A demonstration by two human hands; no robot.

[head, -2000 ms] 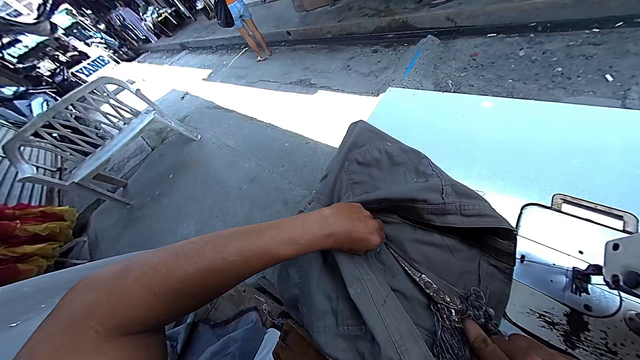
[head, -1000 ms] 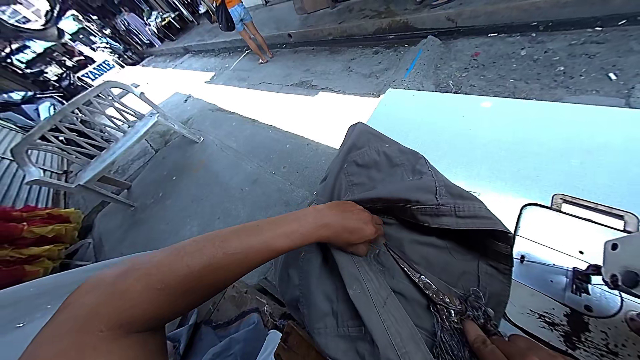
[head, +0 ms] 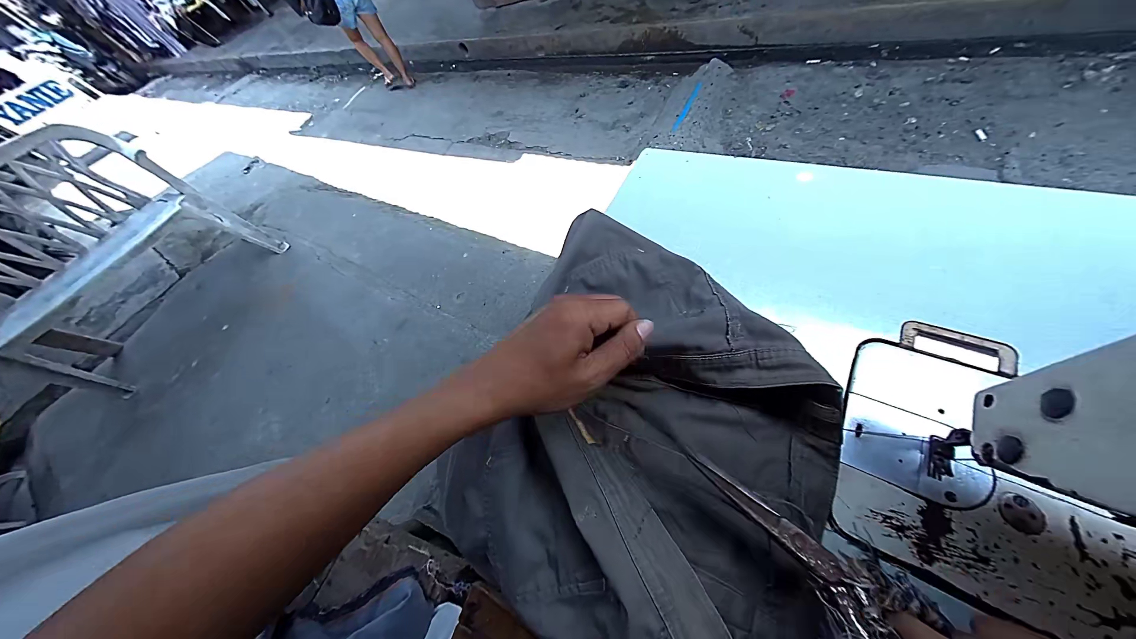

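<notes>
A dark grey cloth garment (head: 657, 284) with stitched seams lies bunched over the edge of a pale blue table (head: 932, 240). My left hand (head: 586, 351) pinches its fabric near the middle. At the bottom right edge, only part of my right hand (head: 923, 626) shows, at the handle end of a worn metal tool, perhaps thread snips (head: 781, 532), wrapped in loose threads. The tool's narrow end points up-left against the cloth. Right of the garment is a sewing machine (head: 941, 479) with chipped paint on its bed.
A white plastic chair (head: 98, 257) stands on the concrete at left. Blue cloth (head: 382, 612) lies below the garment. The sewing machine's head (head: 1065, 417) juts in from the right. A person's legs (head: 377, 44) are by the far kerb.
My left hand has shifted slightly on the cloth, its thumb now showing. The metal tool's narrow end is more exposed. The view has moved closer and tilted.
</notes>
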